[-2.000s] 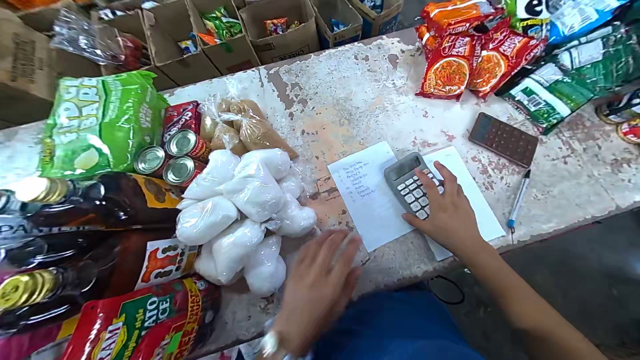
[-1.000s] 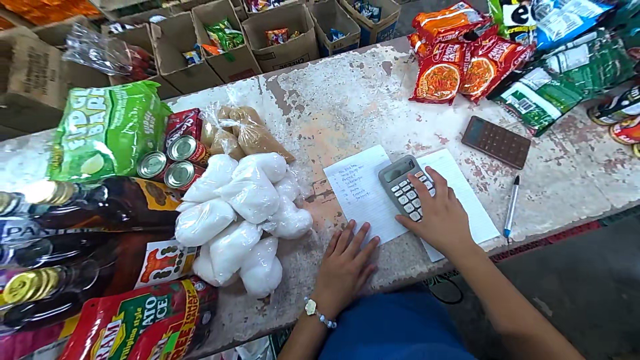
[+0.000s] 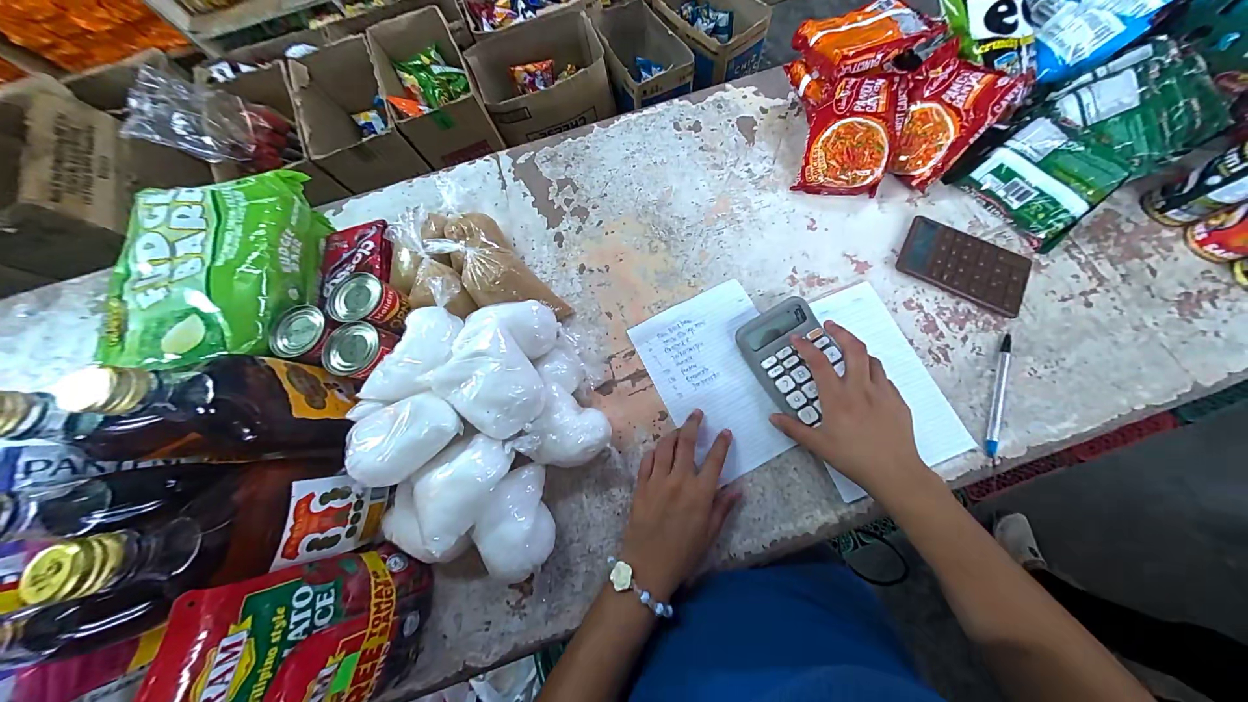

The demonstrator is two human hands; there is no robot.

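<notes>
My right hand (image 3: pixel 851 409) rests over the lower right of a grey calculator (image 3: pixel 770 336), its fingers spread on the keys. The calculator lies across a handwritten sheet of lined paper (image 3: pixel 682 351) and a second lined sheet (image 3: pixel 916 400). My left hand (image 3: pixel 681 497), with a beaded bracelet on the wrist, lies spread at the lower edge of the handwritten sheet and holds nothing. Right of the papers are a pen (image 3: pixel 998 395) and a dark brown calculator (image 3: pixel 963 266). Knotted plastic bags of white contents (image 3: pixel 487 380) are piled left of my left hand.
Brown-filled bags (image 3: pixel 497 273), cans (image 3: pixel 359 297), a green pack (image 3: pixel 210 263), dark bottles (image 3: pixel 195 405) and red sauce pouches (image 3: pixel 292 624) crowd the left. Red snack packs (image 3: pixel 848 132) and green packs (image 3: pixel 1043 180) lie at upper right. Cardboard boxes (image 3: pixel 536 97) line the far edge.
My left hand, raised near the table's front edge in the oldest frame, has come down onto the edge of the handwritten sheet. My right hand stays at the calculator.
</notes>
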